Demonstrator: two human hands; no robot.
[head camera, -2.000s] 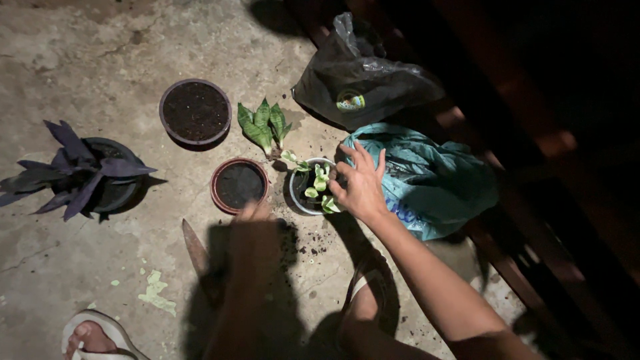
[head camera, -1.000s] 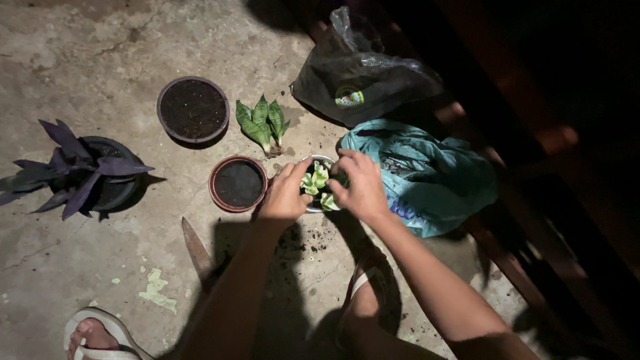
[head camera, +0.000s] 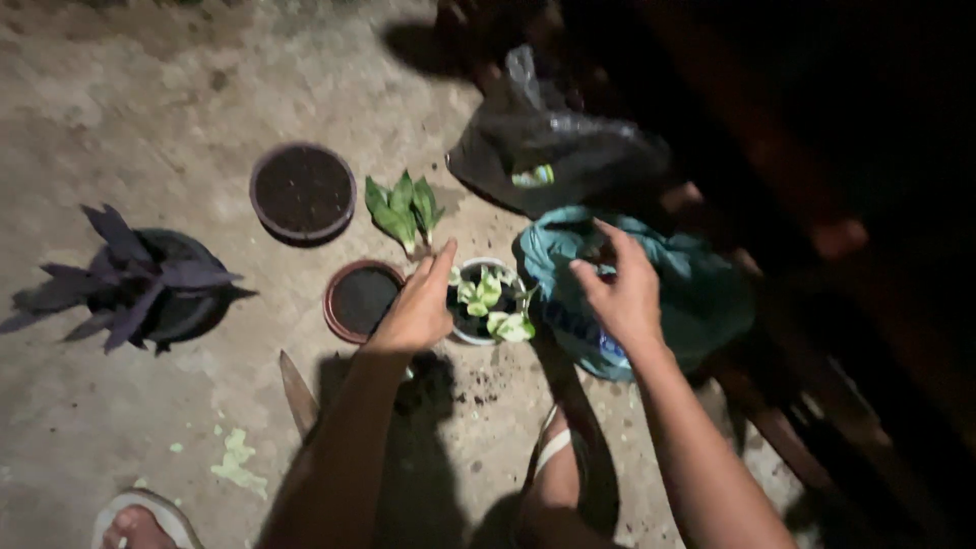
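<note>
A white pot (head camera: 467, 333) of dark soil holds a small plant with pale variegated leaves (head camera: 480, 293). At its left side is my left hand (head camera: 421, 303), fingers extended and holding nothing visible; whether it touches the rim I cannot tell. My right hand (head camera: 621, 286) hovers over a teal plastic bag (head camera: 686, 305), thumb and fingers apart, with nothing between them. Left of the white pot stands a reddish-brown pot (head camera: 364, 300) with dark contents, partly behind my left hand. Just above that hand, a green leafy cutting (head camera: 402, 207) lies on the concrete floor.
A round pot of soil (head camera: 303, 191) stands farther back. At the left is a potted purple-leaved plant (head camera: 164, 282). A black plastic bag (head camera: 564, 160) lies beyond the teal one. A pointed blade (head camera: 297, 393) lies near my left forearm, partly hidden.
Both hands were around the variegated plant a second ago. My right hand has moved right, off the pot and over the teal bag; my left remains by the pot with its fingers straighter.
</note>
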